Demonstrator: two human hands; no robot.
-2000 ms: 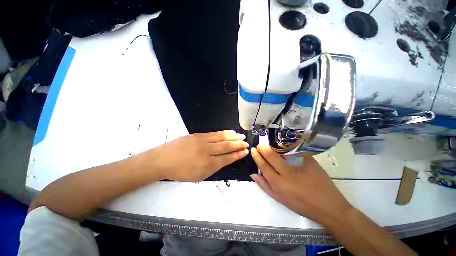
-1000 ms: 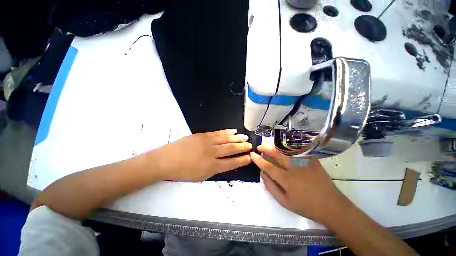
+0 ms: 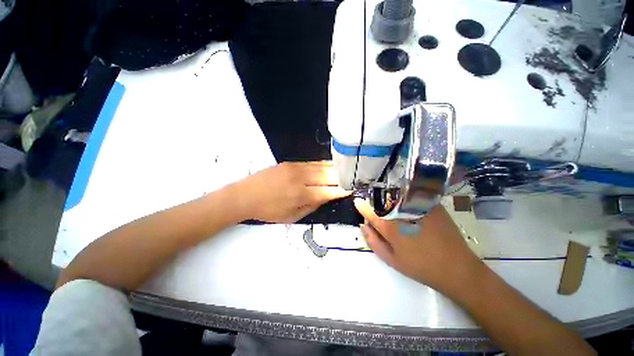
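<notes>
A black garment panel [image 3: 288, 97] lies left of the white sewing machine head [image 3: 347, 83], its near edge just in front of the needle area. The presser foot [image 3: 361, 192] is small and partly hidden by fingers. My left hand [image 3: 281, 191] lies flat on the panel, palm down, fingertips beside the foot, holding nothing between the fingers. My right hand [image 3: 424, 243] is at the panel's right edge, its fingertips just in front of the foot and partly behind the shiny thread take-up guard [image 3: 431, 156]. Whether it pinches the cloth cannot be seen.
A black cloth heap [image 3: 163, 31] lies at the far left. A brown tab [image 3: 573, 268] and metallic items [image 3: 619, 247] are at the right. A grey curved slot [image 3: 315, 243] shows in front of the panel. A measuring tape [image 3: 278, 332] runs along the table's front edge.
The panel's near edge has moved away from me towards the foot, uncovering the grey curved slot. My left hand has moved forward with it, its fingers now closer to the foot. The view has shifted slightly.
</notes>
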